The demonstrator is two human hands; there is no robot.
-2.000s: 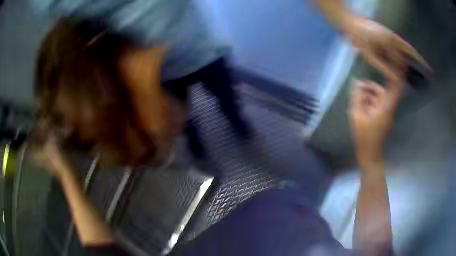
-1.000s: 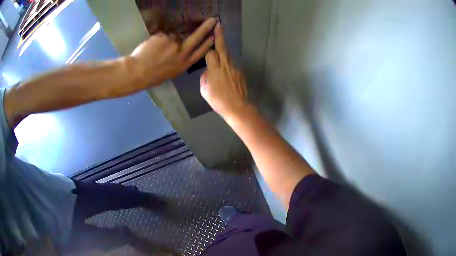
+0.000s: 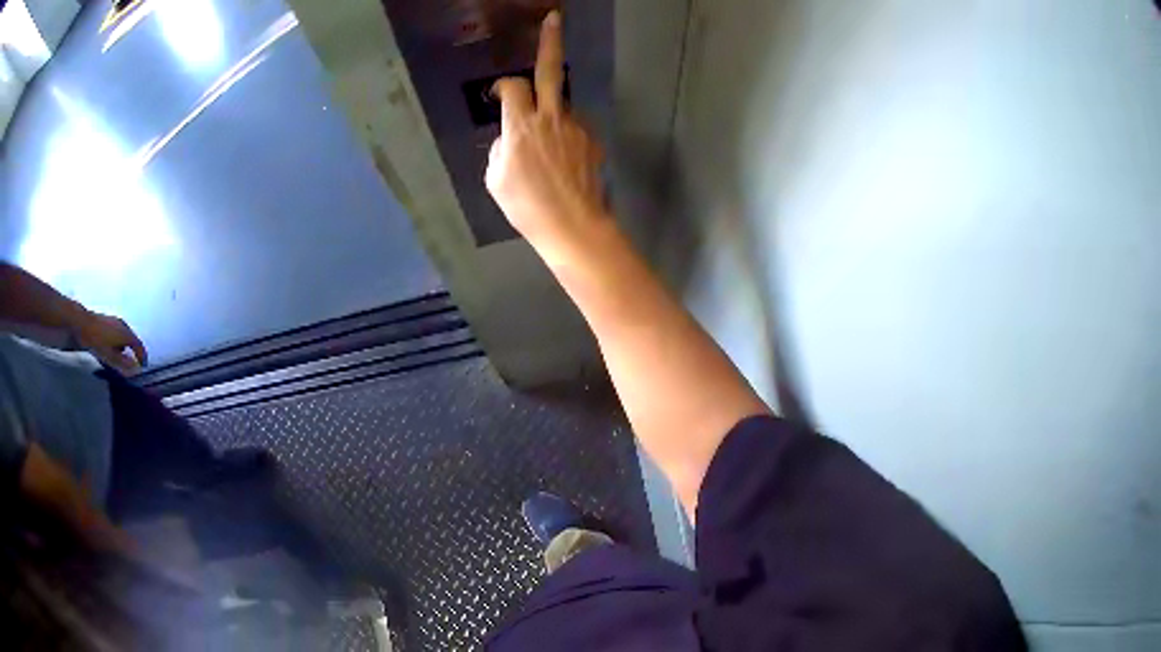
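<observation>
The brushed-metal elevator control panel is on the pale post beside the open doorway. My right hand is raised at it with the index finger extended onto the panel's upper part. The other fingers are bent in front of a dark rectangle on the panel. The hand holds nothing, and it covers part of the panel, so the buttons cannot be made out. My left hand is not in view.
Another person's hand and blue clothing show at the left edge. Blurred brown material and a metal frame corner are at the lower left. Grooved door sill crosses the doorway. Diamond-plate floor lies below.
The other person's hand has left the panel, and that person has moved back to the left. My right hand stays at the panel, its fingertip a little higher in view. Brown material shows again at lower left.
</observation>
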